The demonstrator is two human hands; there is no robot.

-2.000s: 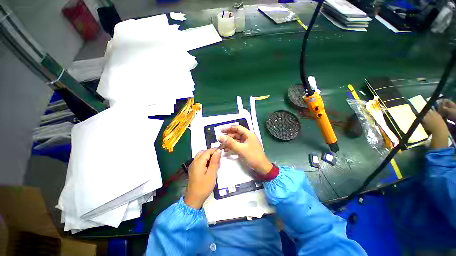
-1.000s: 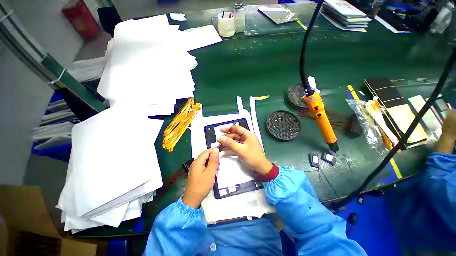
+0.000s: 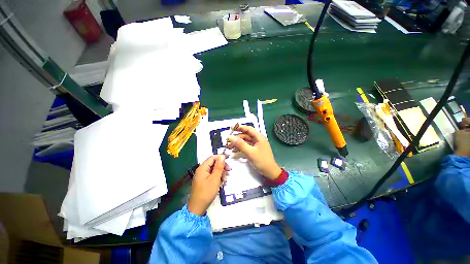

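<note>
A flat tablet unit (image 3: 243, 178) with a black border and pale panels lies on a white pad (image 3: 243, 215) in front of me. My left hand (image 3: 207, 181) is over the unit's left edge, thumb and fingers pinched at a tiny part I cannot make out. My right hand (image 3: 256, 153) is above the unit's upper middle, with thumb and index finger around a small thin dark piece (image 3: 233, 130). The fingers hide part of the unit, and whether the hands share one part is unclear.
An orange electric screwdriver (image 3: 333, 125) hangs at right beside two dark screw dishes (image 3: 291, 129) and small modules (image 3: 338, 163). An orange flex cable bundle (image 3: 186, 129) and white foam sheets (image 3: 118, 170) lie left. An open carton (image 3: 31, 219) is lower left. Another person's hand (image 3: 462, 138) is at far right.
My right fingers have lifted slightly, and a small dark piece now shows at their tips. My left hand has barely moved. The other person's hand at right has shifted.
</note>
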